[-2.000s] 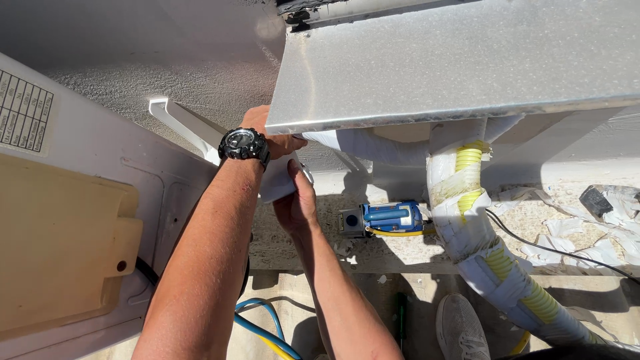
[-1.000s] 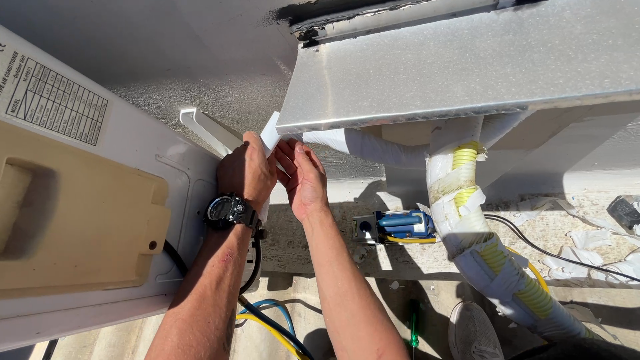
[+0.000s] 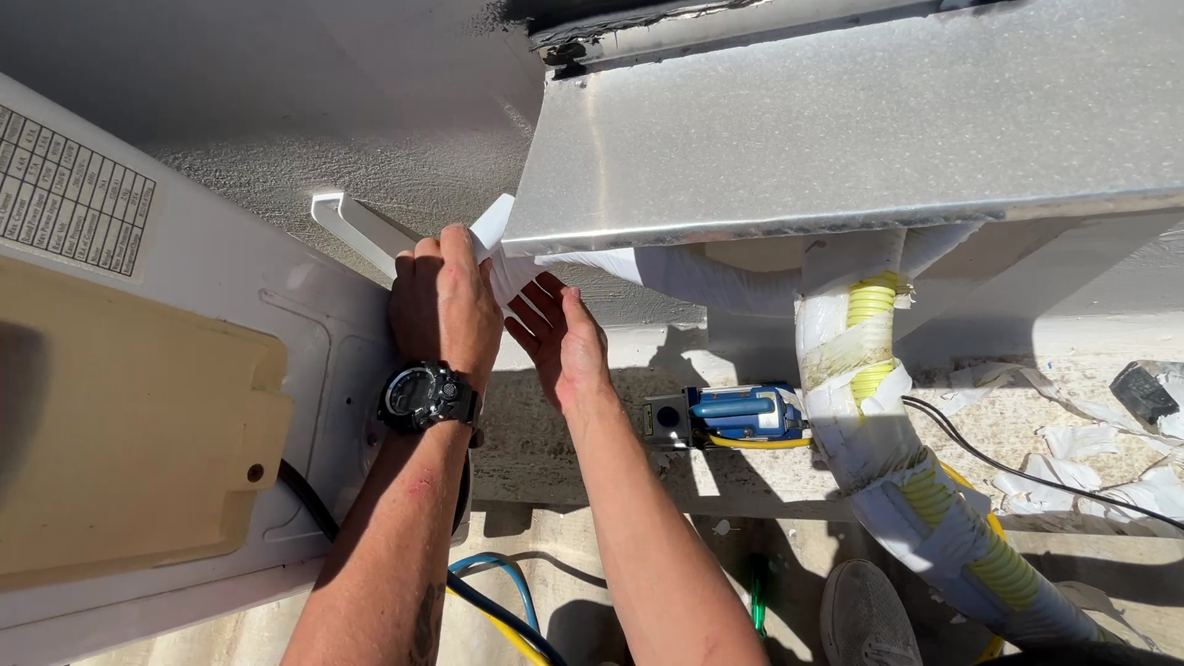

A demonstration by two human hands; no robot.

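White wrapping tape (image 3: 492, 228) shows at my left hand (image 3: 446, 310), which wears a black watch and has its fingers curled around the tape. My right hand (image 3: 566, 347) is beside it, palm up with fingers apart, the fingertips close behind the white-wrapped pipe bundle (image 3: 712, 277). The bundle runs under the edge of a sheet-metal cover (image 3: 832, 129). A thicker wrapped bundle with yellow corrugated conduit (image 3: 871, 324) curves down at the right. Whether the right fingertips touch the wrap is unclear.
At the left stands a white air-conditioner outdoor unit (image 3: 231, 240), close to my left hand. A white bracket (image 3: 356, 231) is on the wall. A blue vacuum pump (image 3: 740, 413) sits on the ledge. Hoses (image 3: 504, 615), a shoe (image 3: 865, 615) and torn white wrap (image 3: 1082, 472) are lower down.
My right hand has come away from the left one and opened, palm up. A loose end of white tape now stands up above my left hand. The view has shifted left.
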